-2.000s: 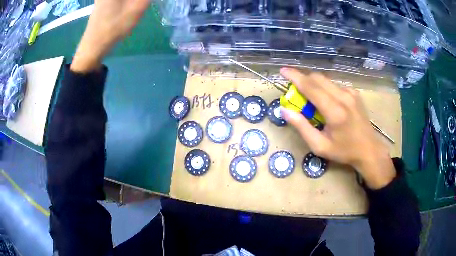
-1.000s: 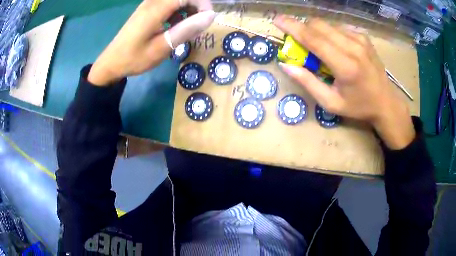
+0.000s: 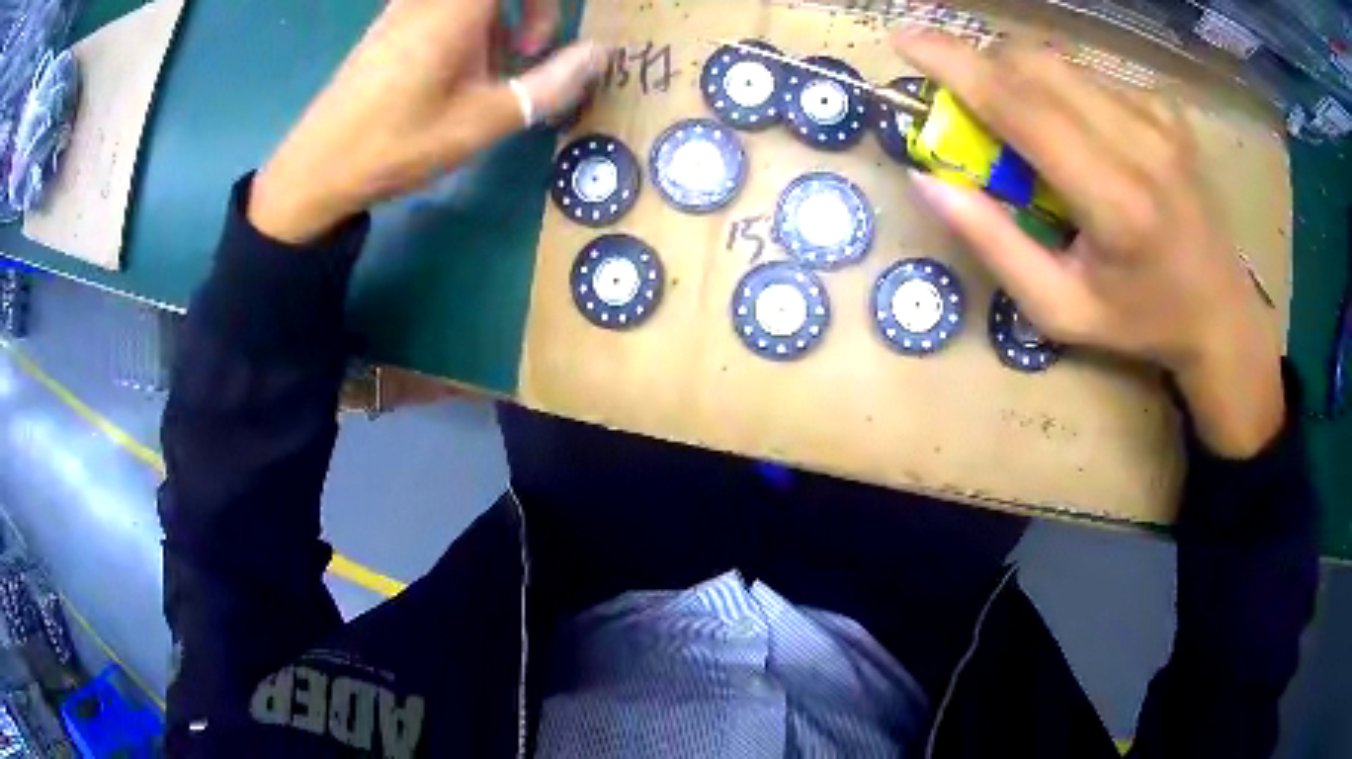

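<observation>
Several black discs with white dots and silver-grey centres lie on a tan cardboard sheet [image 3: 890,423]; one [image 3: 617,280] is at the near left, another [image 3: 780,309] near the middle. My right hand [image 3: 1097,193] holds a tool by its yellow handle [image 3: 956,146] with a blue band. Its thin shaft points left above the far discs. My right hand partly covers a disc [image 3: 1023,334] at the right. My left hand [image 3: 430,111] is at the board's far left corner, cut by the top edge, with a white covering on its thumb. What it holds, if anything, cannot be made out.
Clear plastic trays [image 3: 1171,60] lie along the board's far edge. A thin rod [image 3: 1256,277] lies at the board's right. A pale board [image 3: 104,126] and clear plastic [image 3: 37,119] are at the far left on the green mat [image 3: 445,297].
My left hand has come back from the far side to the board's far left corner. My right hand still holds the tool. The view has tilted down towards my lap.
</observation>
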